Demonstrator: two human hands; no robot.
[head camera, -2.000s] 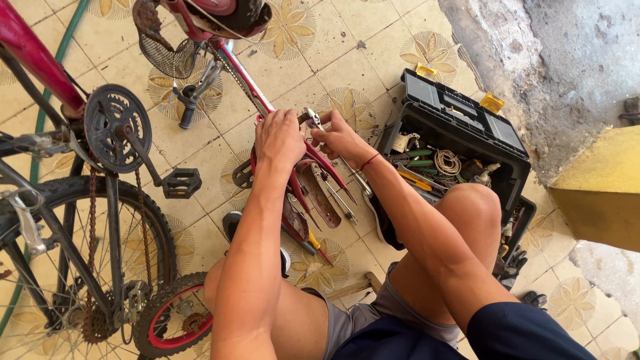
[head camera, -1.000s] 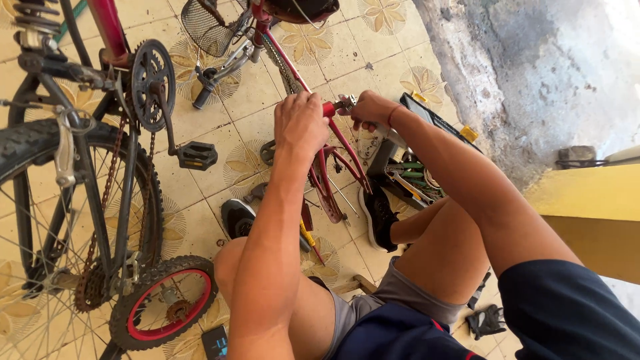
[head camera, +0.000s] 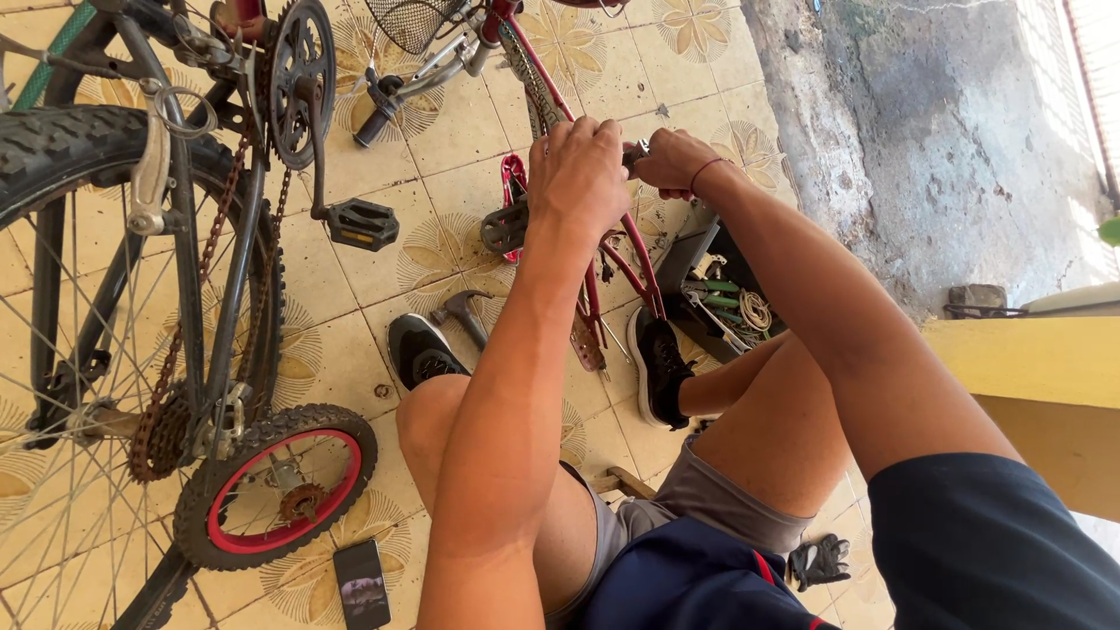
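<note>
Between my shoes stands a small red bicycle frame (head camera: 643, 249), its forked stays pointing down toward me. My left hand (head camera: 577, 175) is closed over the frame at its crank end, and its fingers hide what lies beneath. Just to the right, my right hand (head camera: 678, 162) grips a metal tool (head camera: 639, 156), probably a wrench, whose head meets the frame by my left fingers. A black pedal (head camera: 506, 229) shows left of my left wrist. On the tiles behind my left forearm lies a claw hammer (head camera: 464, 313).
A larger bicycle with a knobby tire (head camera: 70, 149) and black pedal (head camera: 361, 224) fills the left side. Near it are a small red-rimmed wheel (head camera: 280, 490) and a phone (head camera: 360, 584). A toolbox (head camera: 700, 293) sits beyond my right shoe; a glove (head camera: 820, 560) lies lower right.
The view has shifted, bringing the phone into sight. Both hands remain together at the red frame. The toolbox, fully visible two seconds ago, is now largely behind my right arm.
</note>
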